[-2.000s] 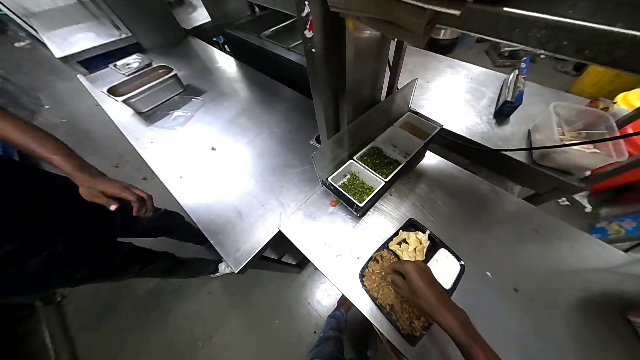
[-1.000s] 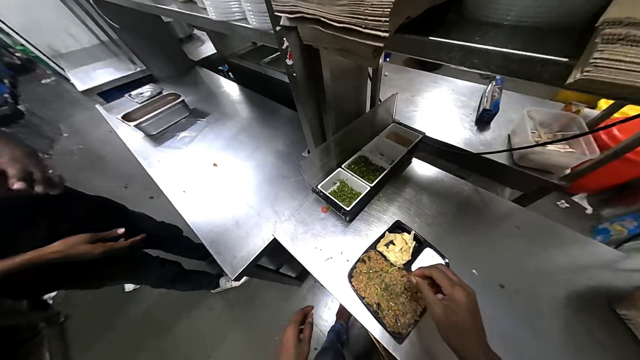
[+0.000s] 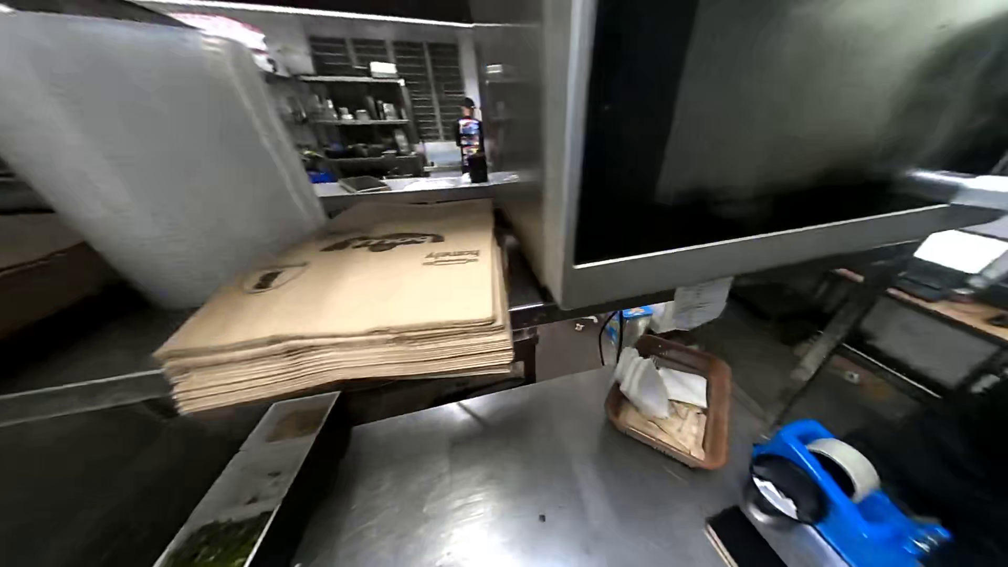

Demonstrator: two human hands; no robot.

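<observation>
Neither my left hand nor my right hand shows in the head view now, so what they hold cannot be seen. A thick stack of flat brown paper bags (image 3: 354, 291) with dark print lies on a shelf at the left centre. Below it, at the lower left, is the long topping holder with chopped green herbs (image 3: 224, 542) in its near compartment. On the steel counter (image 3: 488, 480) a brown plastic basket (image 3: 720, 417) holds white and tan paper pieces. A blue tape dispenser (image 3: 854, 504) with a roll of tape stands at the lower right.
A large dark screen or panel in a grey frame (image 3: 654, 276) takes up the upper right. A pale, translucent stack or bag (image 3: 150, 150) leans at the upper left. Shelving (image 3: 362, 122) and a person (image 3: 469, 130) are far behind. A small black object (image 3: 744, 539) sits by the dispenser.
The view has swung far up and to the right. Both hands, visible one second ago with the right at the black food tray, are out of frame, as is the tray.
</observation>
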